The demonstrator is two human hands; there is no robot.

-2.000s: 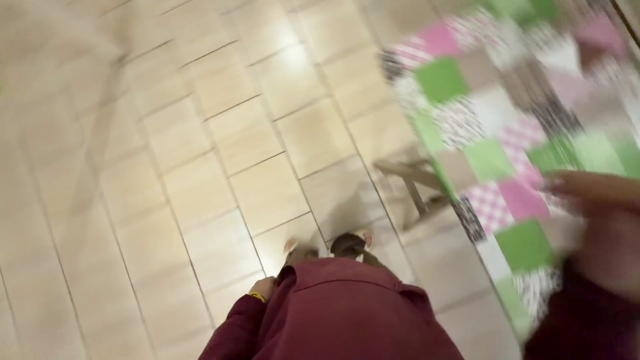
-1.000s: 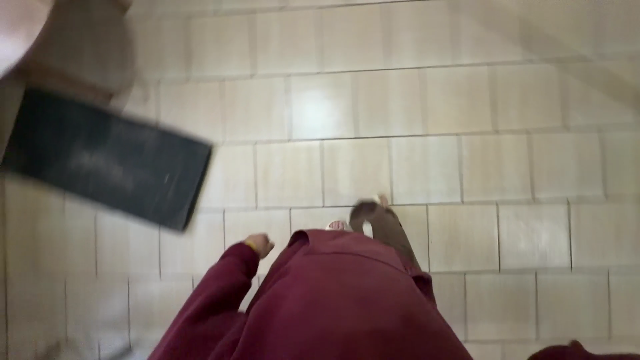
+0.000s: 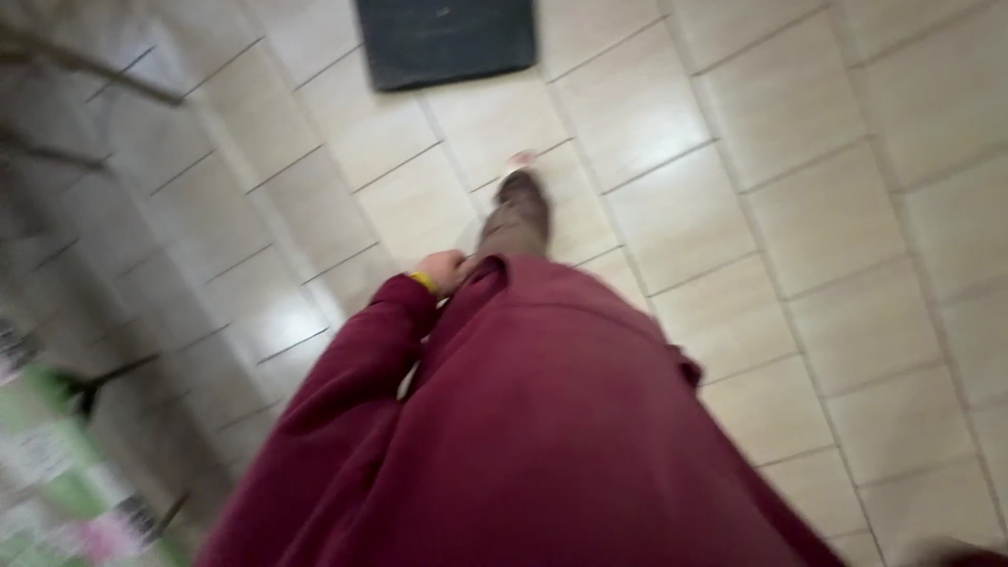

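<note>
My left hand [image 3: 447,272], with a yellow band at the wrist, hangs at my side against the hem of the maroon top [image 3: 551,394]. Its fingers look curled, but whether they hold anything is hidden. One leg in brown trousers [image 3: 516,220] reaches forward over the floor, its foot blurred. My right hand is out of view; only a dark blurred patch, perhaps the sleeve, shows at the bottom right corner.
A dark rectangular mat [image 3: 453,39] lies on the beige tiled floor [image 3: 669,118] ahead. At the lower left is a table with a patchwork-patterned cover [image 3: 47,472] in green, pink and white. Blurred legs of furniture [image 3: 94,63] stand at the upper left.
The view has turned strongly. My right hand, over the patchwork cover two seconds ago, is out of sight. My left hand stays low by the maroon top.
</note>
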